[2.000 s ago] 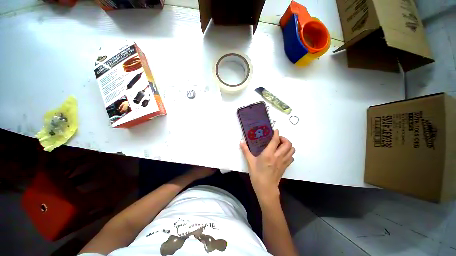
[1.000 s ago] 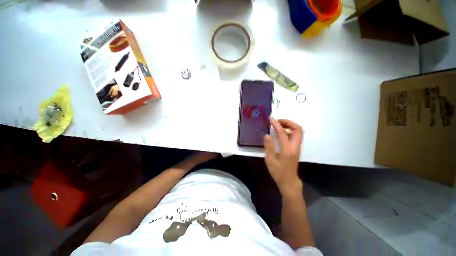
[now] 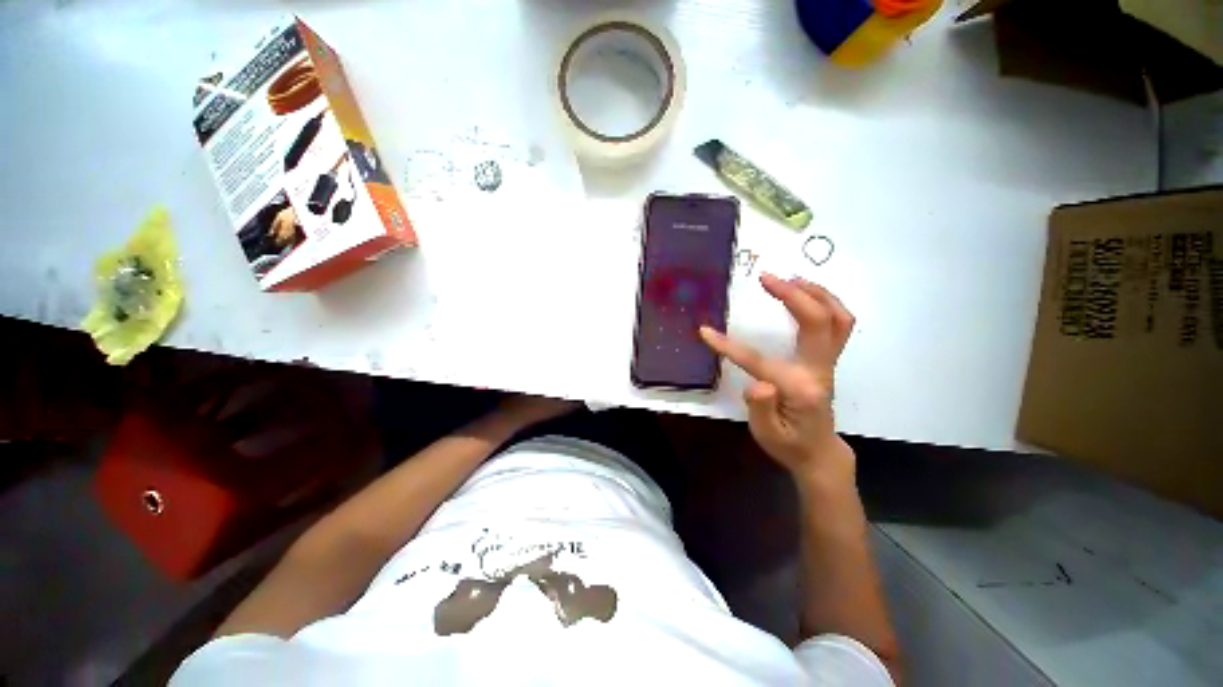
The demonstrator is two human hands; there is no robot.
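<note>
A smartphone (image 3: 685, 293) lies flat on the white table, its dim purple screen lit with a reddish patch and rows of small dots. My right hand (image 3: 791, 383) is over the phone's right side, its index finger extended to the lower screen and its other fingers apart. It holds nothing. My left forearm reaches toward the table's front edge, but my left hand is hidden below it.
A roll of tape (image 3: 618, 87) and a utility knife (image 3: 754, 185) lie beyond the phone. A product box (image 3: 306, 161) and a yellow wrapper (image 3: 134, 293) are at left. A cardboard carton (image 3: 1133, 342) stands at right. A blue and orange tape dispenser (image 3: 865, 27) is at the back.
My right hand has let go of the phone, moved right and now extends a finger onto the screen. The phone lies straighter, and its screen shows dots. The camera view has shifted.
</note>
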